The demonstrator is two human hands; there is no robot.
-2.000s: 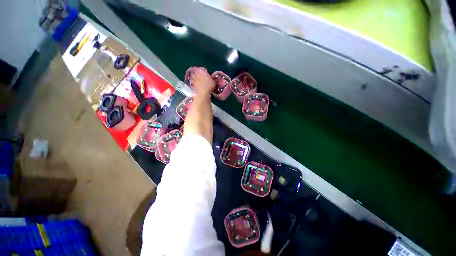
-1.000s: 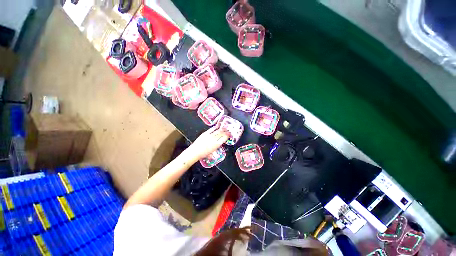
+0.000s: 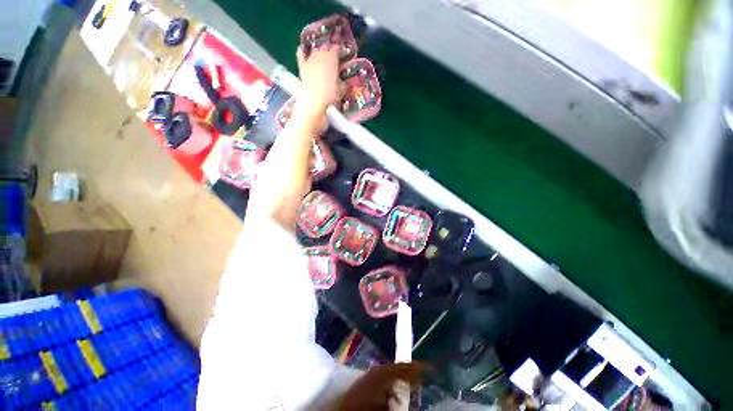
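Note:
My left hand (image 3: 321, 74), in a white sleeve, reaches over the green belt at the top. Its fingers are on the near rim of a pink housing (image 3: 328, 34); the grip is blurred. A second pink housing (image 3: 359, 90) touches or nearly touches the hand on its right. Several open pink housings stand on the black mat, among them one by the rail (image 3: 375, 192), one beside it (image 3: 407, 230) and one nearer me (image 3: 383, 291). My forearm hides part of the group on the left. My right hand cannot be made out.
A metal rail (image 3: 450, 202) divides mat and belt. Black rings (image 3: 230, 116) lie on the red area. A white-grey box (image 3: 604, 371) stands lower right. Blue trays (image 3: 88, 345) and a cardboard box (image 3: 80, 245) are on the left. A brown blurred shape covers the bottom centre.
My left hand has moved from a housing on the near side of the mat up to the two housings over the belt. The camera view has shifted too.

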